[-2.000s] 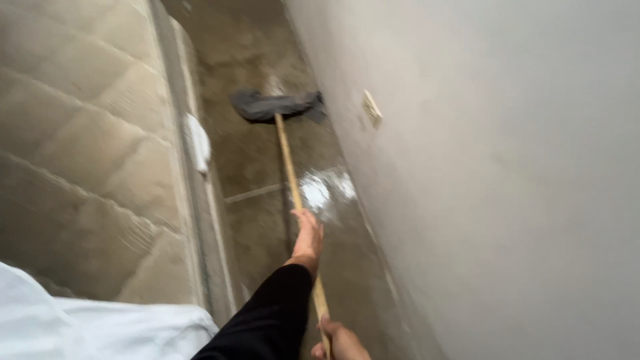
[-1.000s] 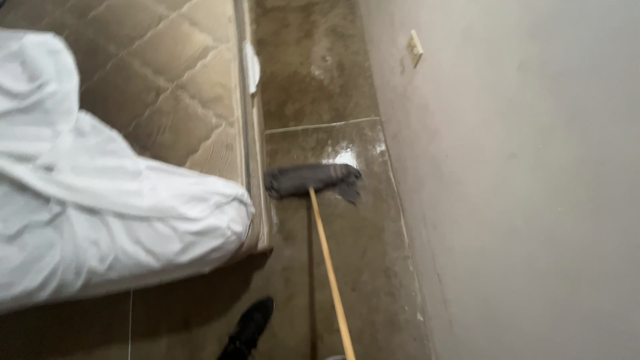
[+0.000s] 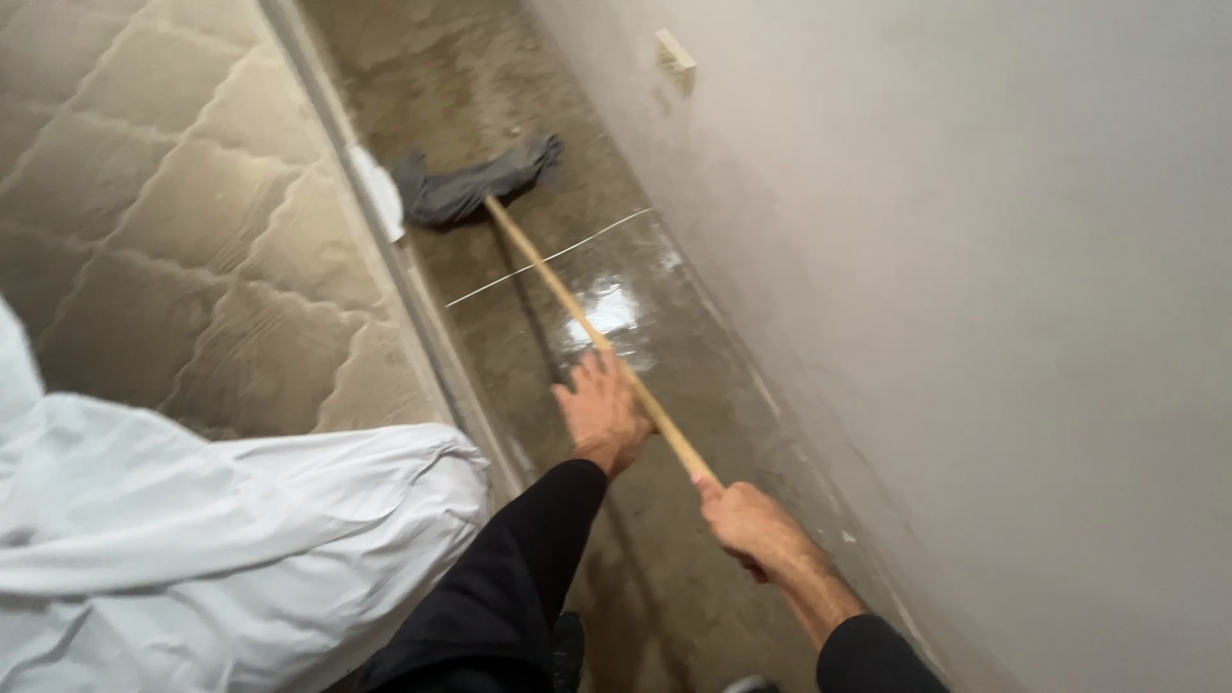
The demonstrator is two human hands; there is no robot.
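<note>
A long wooden pole [image 3: 558, 289] slants from my hands up to a dark grey cloth [image 3: 472, 185] draped over its far end, on the wet-looking floor beside the mattress. My right hand [image 3: 749, 520] is closed around the pole's near end. Higher up the pole, my left hand [image 3: 603, 404] lies against its left side with the fingers spread and extended; the thumb side is partly hidden, and whether it bears on the pole cannot be told. The head under the cloth is hidden.
A quilted beige mattress [image 3: 192, 221] fills the left, with white fabric [image 3: 250, 529] bunched over its near part and a small white piece [image 3: 377, 192] at its edge. A pale wall [image 3: 943, 289] with an outlet plate [image 3: 676, 60] rises on the right. Shoes show at the bottom.
The cloth-covered end has moved forward along the floor, from short of the pale floor line one second ago to beyond it. Both hands are back in view.
</note>
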